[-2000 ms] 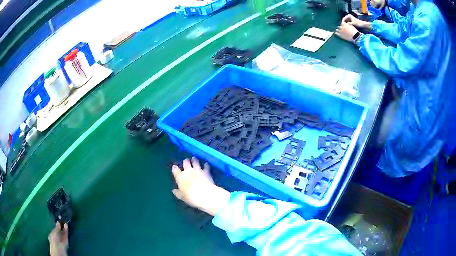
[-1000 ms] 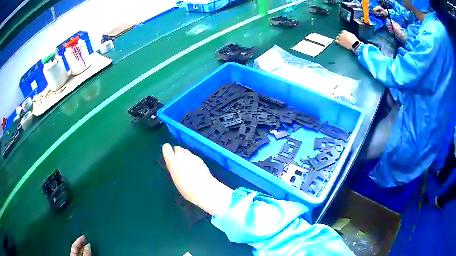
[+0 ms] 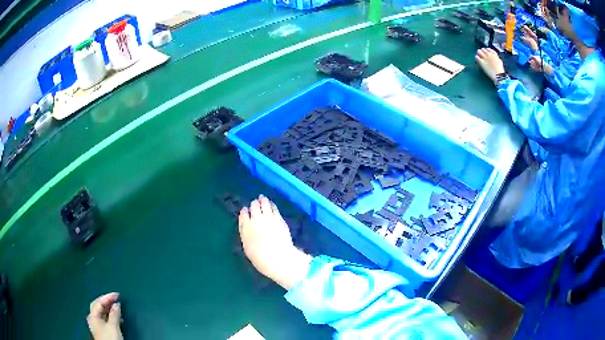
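My right hand (image 3: 267, 240) rests low over the green bench beside the blue parts bin (image 3: 308, 207). Dark flat plates (image 3: 229, 203) lie by its fingertips and partly under it; whether it grips one is hidden. My left hand (image 3: 106, 317) is at the bottom left edge, partly cut off, fingers curled, with nothing visible in it. A black device housing (image 3: 80, 214) lies open on the bench above my left hand. Another open housing (image 3: 217, 123) sits at the bin's left corner. The bin holds a pile of black inner cover plates (image 3: 335, 156).
More housings (image 3: 341, 66) lie along the bench. A clear plastic bag (image 3: 424, 99) and white sheets (image 3: 437, 69) are behind the bin. Bottles (image 3: 122, 45) stand at the far left. A worker in a blue smock (image 3: 557, 133) sits at right, above a carton (image 3: 484, 302).
My left hand has let go of the housing and drawn back from it. My right hand has shifted slightly beside the bin. The view has turned, moving bench items across the picture.
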